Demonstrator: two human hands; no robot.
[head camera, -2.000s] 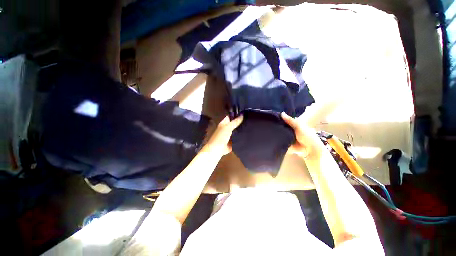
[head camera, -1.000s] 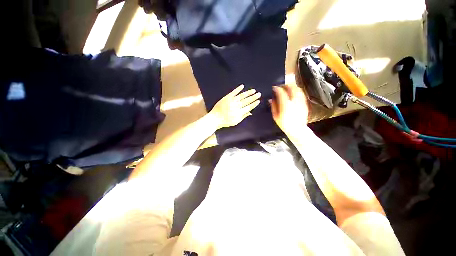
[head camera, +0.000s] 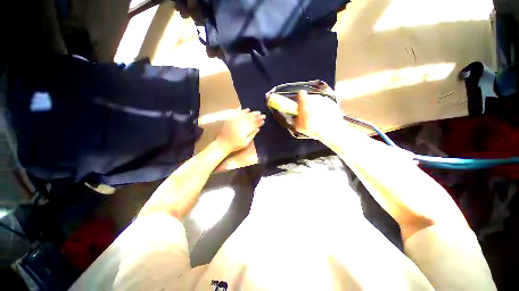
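Observation:
A dark navy garment panel (head camera: 284, 62) lies flat on the tan pressing table in front of my body. My right hand (head camera: 316, 115) is closed around the yellow-orange handle of the steam iron (head camera: 284, 91), which rests on the panel. My left hand (head camera: 242, 129) lies at the panel's left edge, fingers pointing right and close together, partly on the table; it grips nothing that I can see. The iron's underside is hidden.
A large navy stack of pieces (head camera: 125, 122) with a light patch hangs over the table edge at left. A navy pile (head camera: 256, 20) lies at the far side. The blue steam hose (head camera: 455, 163) runs off right. A dark and white scrap (head camera: 474, 85) lies at the table's right corner.
The dark piece held in both hands was laid flat on the table. My right hand has since taken the iron from the right and brought it onto the panel. My left hand moved left to its edge.

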